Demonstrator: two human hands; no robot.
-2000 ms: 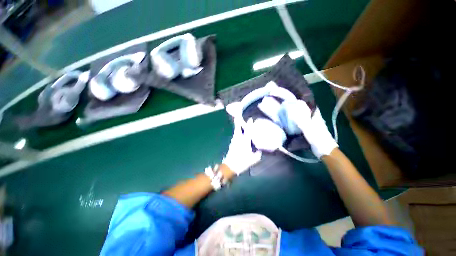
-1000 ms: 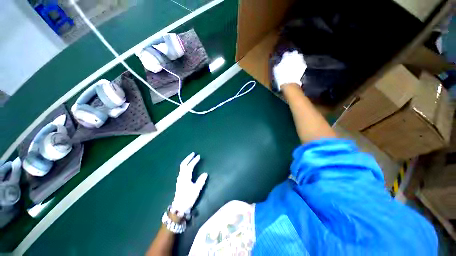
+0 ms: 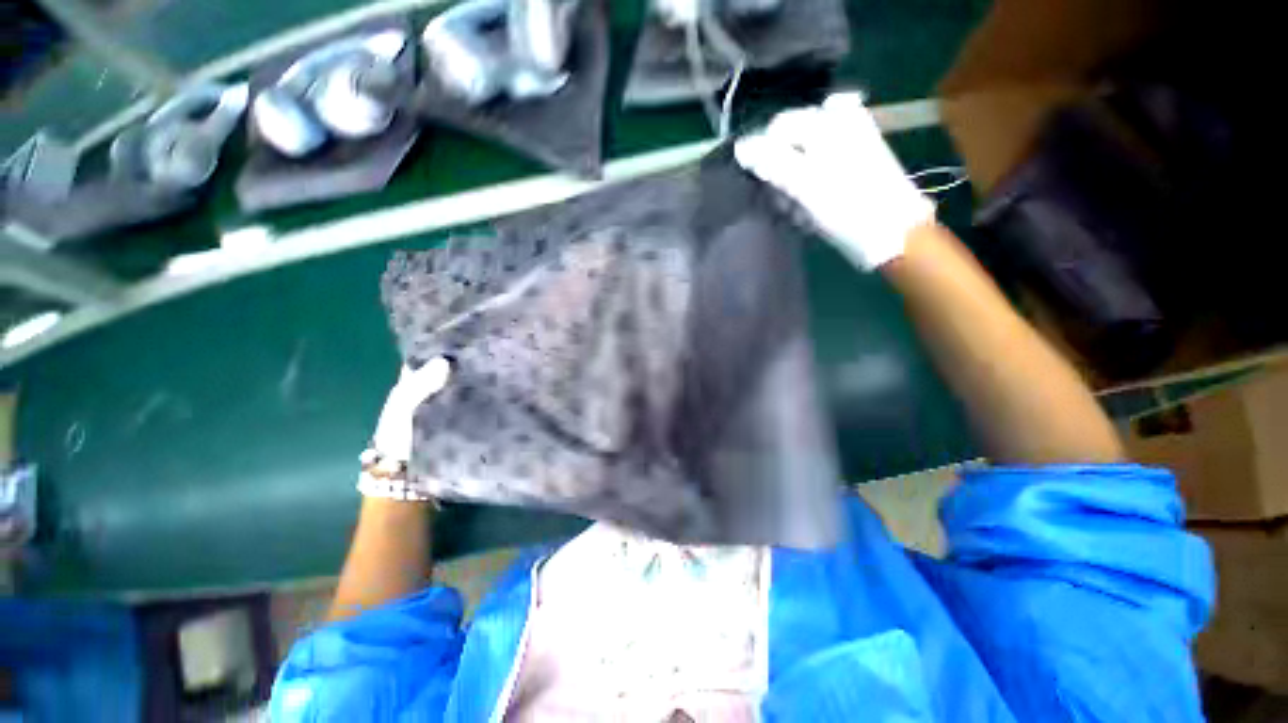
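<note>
A grey, semi-see-through bag (image 3: 565,353) with rows of small dark marks is held up over the green bench, in front of my chest. Its plain darker strip is on the right side. My left hand (image 3: 411,407), in a white glove, grips the bag's left edge, with the fingers partly hidden by the bag. My right hand (image 3: 841,177), in a white glove, grips the bag's upper right corner. The bag looks flat, and I see no headphones in it.
Several headphones (image 3: 328,93) lie on grey bags (image 3: 322,167) beyond the white rail (image 3: 339,233). A thin white cable (image 3: 730,92) hangs near the farthest right pair. A brown carton (image 3: 1006,85) with dark bags (image 3: 1081,233) stands at the right.
My right hand has come out of the carton and now holds a bag above the bench. My left hand has gone from empty to gripping its left edge. The view has swung left.
</note>
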